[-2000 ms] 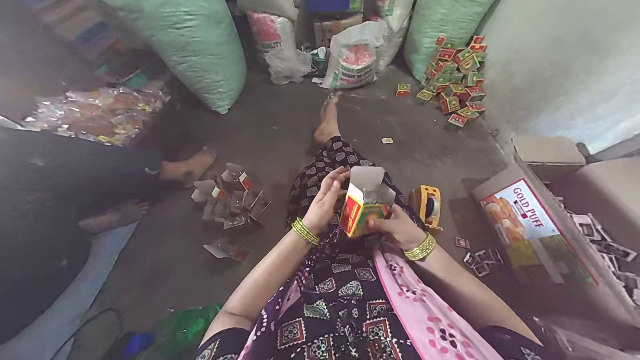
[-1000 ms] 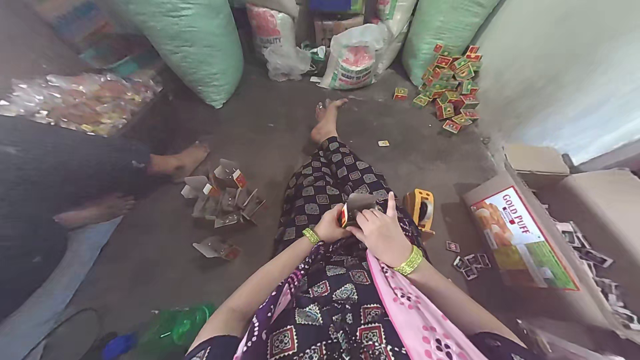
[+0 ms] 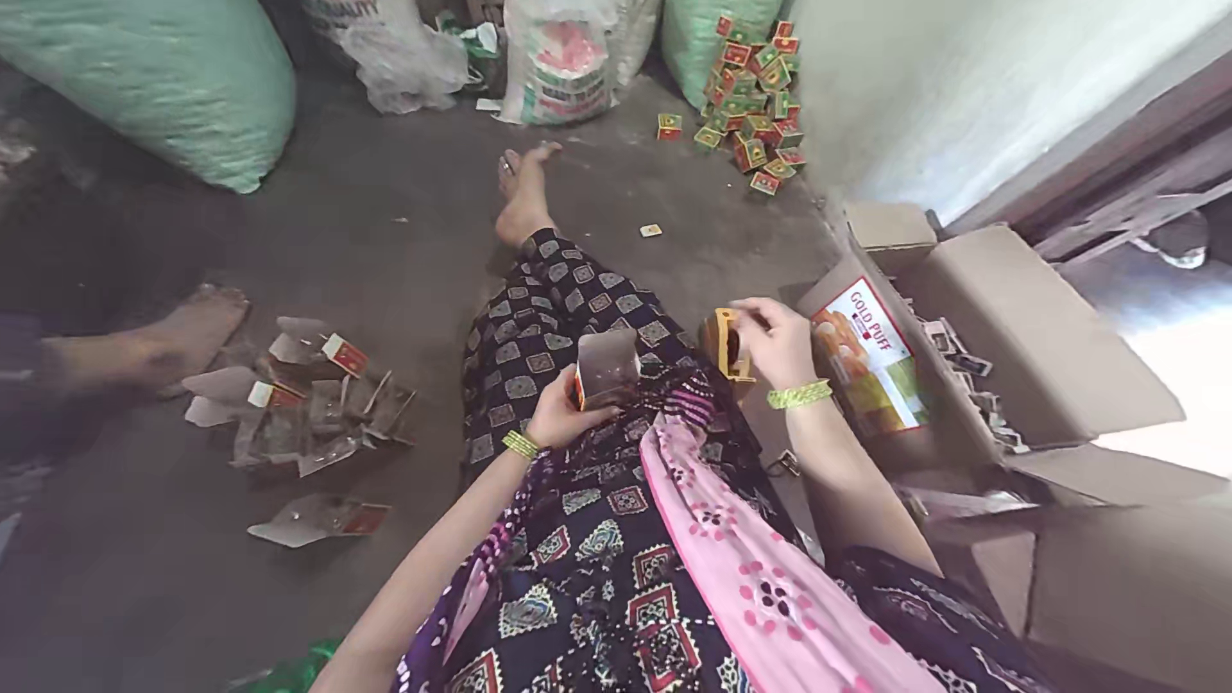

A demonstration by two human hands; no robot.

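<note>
My left hand (image 3: pixel 566 412) grips a small folding carton (image 3: pixel 606 368) over my lap, its grey inner side facing up and a flap raised. My right hand (image 3: pixel 778 342) is at a yellow tape dispenser (image 3: pixel 729 345) beside my right thigh, fingertips at its upper edge; whether they pinch the tape or the frame cannot be told. Several unfolded or part-folded cartons (image 3: pixel 322 414) lie on the floor to the left, with one more (image 3: pixel 322 520) nearer to me. Folded red and green cartons (image 3: pixel 751 106) form a heap at the back right.
A large cardboard box (image 3: pixel 948 438) with many small pieces inside stands at the right. Green sacks (image 3: pixel 164 87) and a white printed sack (image 3: pixel 561 63) stand at the back. Another person's foot (image 3: pixel 197 322) is at the left. A small card (image 3: pixel 651 230) lies on the floor ahead.
My right hand has left the carton and moved right to the tape dispenser. The carton stays in my left hand. The view has shifted.
</note>
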